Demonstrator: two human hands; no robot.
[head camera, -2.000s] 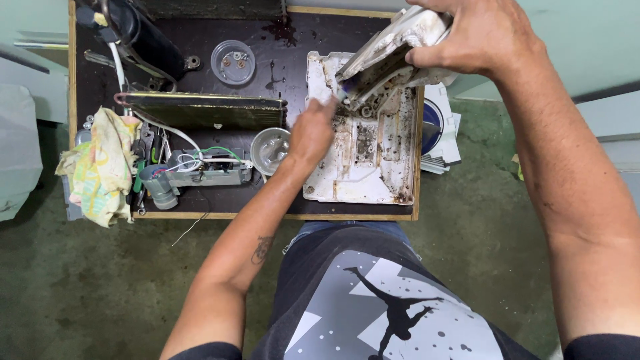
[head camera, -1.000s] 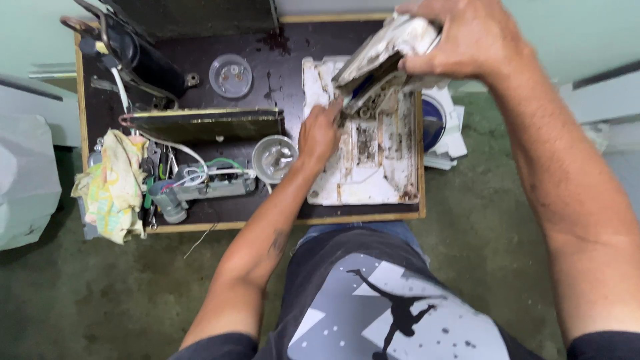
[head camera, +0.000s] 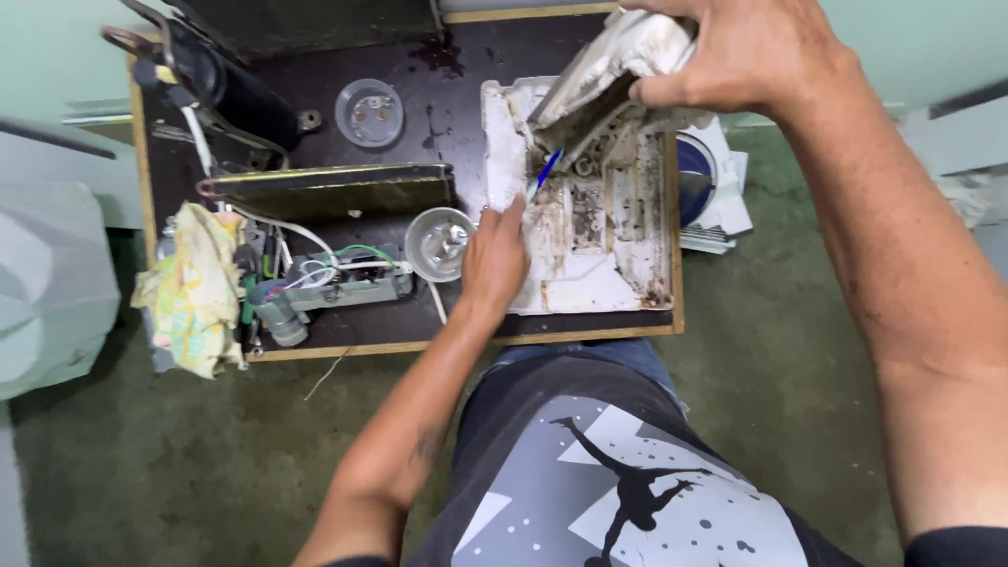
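Observation:
My left hand (head camera: 498, 256) holds a thin brush-like tool (head camera: 545, 175) with a blue end, most likely a brush. Its tip meets the lower edge of a dirty white part (head camera: 610, 59), a foam or plastic housing piece. My right hand (head camera: 740, 63) grips that part by its right side and keeps it tilted up. Below it lies a white plastic base pan (head camera: 571, 293), stained with rust and dark grime. A clear cup with small metal pieces (head camera: 441, 244) stands just left of my left hand.
On the table (head camera: 441, 126) are a black compressor (head camera: 236, 90), an upright finned coil (head camera: 331, 189), an electrical box with wires (head camera: 350, 283), a round dish with small parts (head camera: 369, 113) and a stained cloth (head camera: 197, 291). A blue round object (head camera: 694, 179) is beyond the right edge.
My left hand has drawn back slightly toward the near side, and the blue-ended tool shows more plainly. My right hand still holds the dirty white part up.

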